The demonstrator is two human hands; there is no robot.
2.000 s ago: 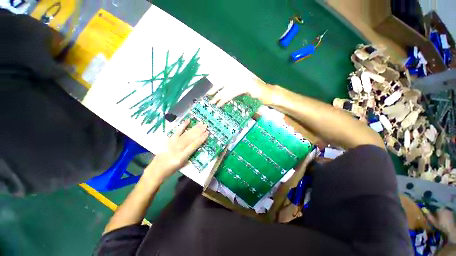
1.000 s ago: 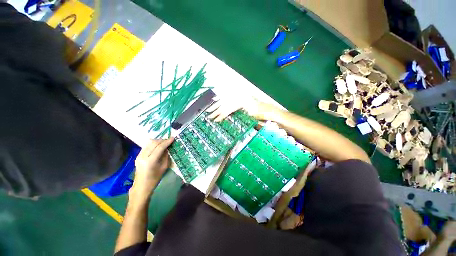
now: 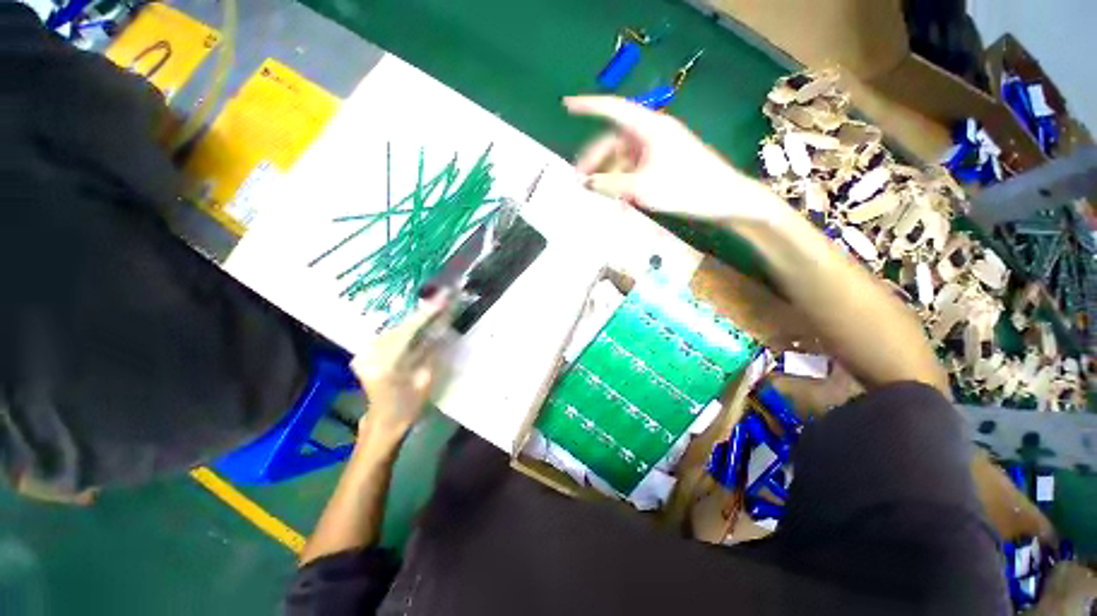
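My left hand (image 3: 403, 361) is blurred at the lower end of the dark block (image 3: 503, 271) on the white work board (image 3: 517, 367). A narrow greyish, blurred piece runs along the block's left side; I cannot tell whether my hand grips it or the block. My right hand (image 3: 650, 157) is raised over the board's far right edge and the green belt, index finger extended, nothing seen in it. Thin green break-off rails (image 3: 421, 223) lie heaped left of the block. A green PCB panel (image 3: 644, 385) lies in the cardboard carton (image 3: 553, 478) near my lap.
Two blue battery packs (image 3: 620, 64) lie on the green belt (image 3: 505, 72). Tan housings (image 3: 890, 205) are piled to the right. More blue packs (image 3: 758, 457) lie beside the carton. A person's dark sleeve (image 3: 108, 277) is at left, near a blue stool (image 3: 283, 427).
The component-covered green boards that both hands held over the white board are gone from there. My right hand has moved up and right, away from the board. The dark block looks wider and darker.
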